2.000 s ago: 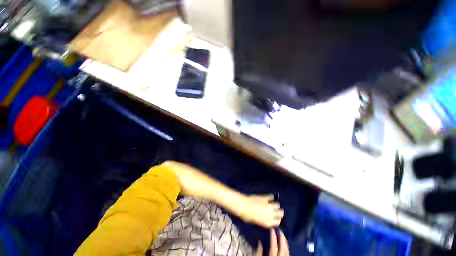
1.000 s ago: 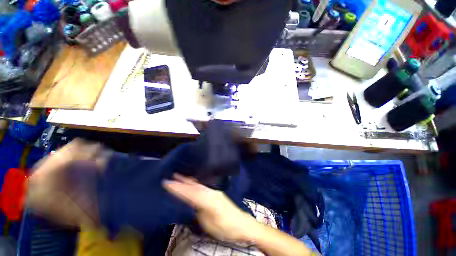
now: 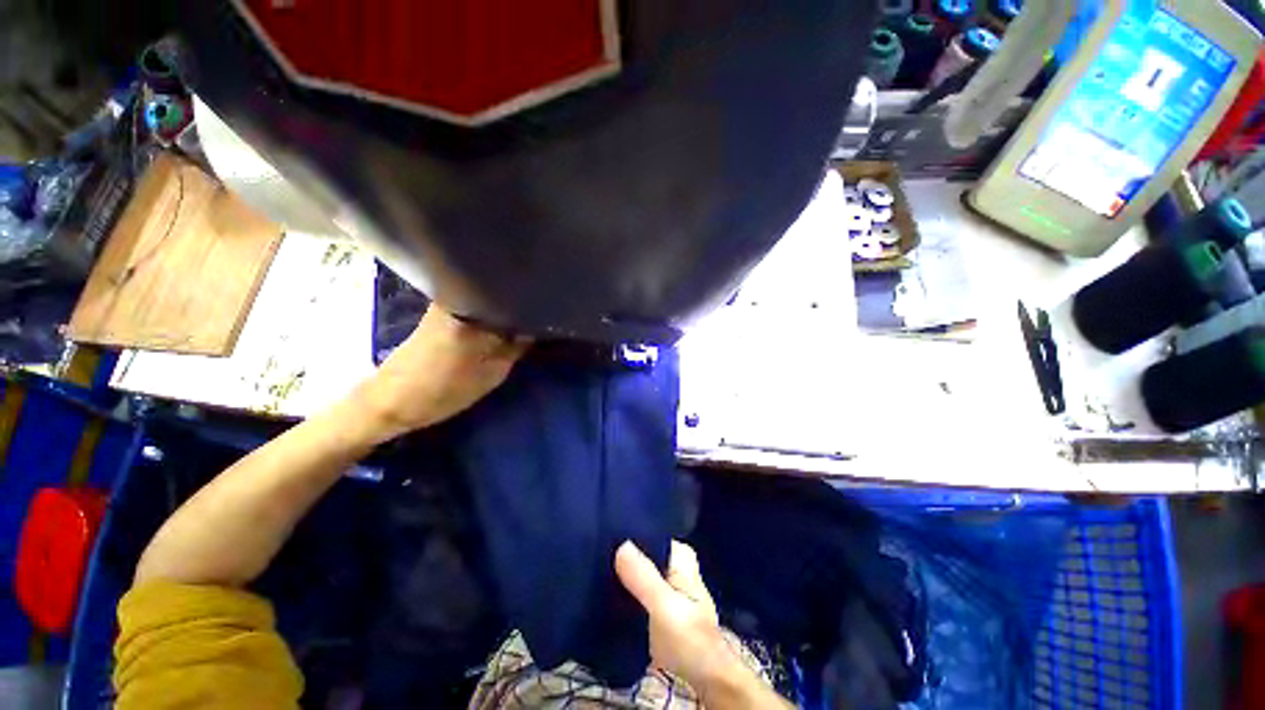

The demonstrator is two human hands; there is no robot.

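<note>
A dark navy garment piece [image 3: 569, 486] runs from under the sewing machine head [image 3: 555, 208] down over the table's front edge to the lap. My left hand [image 3: 451, 372] lies on the cloth close under the head; its fingertips are hidden by the head and cloth. My right hand [image 3: 677, 603] is at the cloth's lower right edge above the lap, thumb and a finger against the cloth. The needle area is mostly hidden by the head; a small shiny metal part [image 3: 635, 355] shows at the cloth.
A bobbin tray [image 3: 905, 222], control panel [image 3: 999, 197], dark pointed tool [image 3: 1040, 358] and black thread cones [image 3: 1140, 294] are at the right. A brown board [image 3: 181, 264] lies at the left. The right crate [image 3: 1163, 596] and left crate [image 3: 100, 583] stand below; a red stool [image 3: 56, 558] is far left.
My left hand has moved up and right to the machine head. The cloth now lies stretched down from under the head. My right hand has moved to its lower right edge. The view is closer to the head.
</note>
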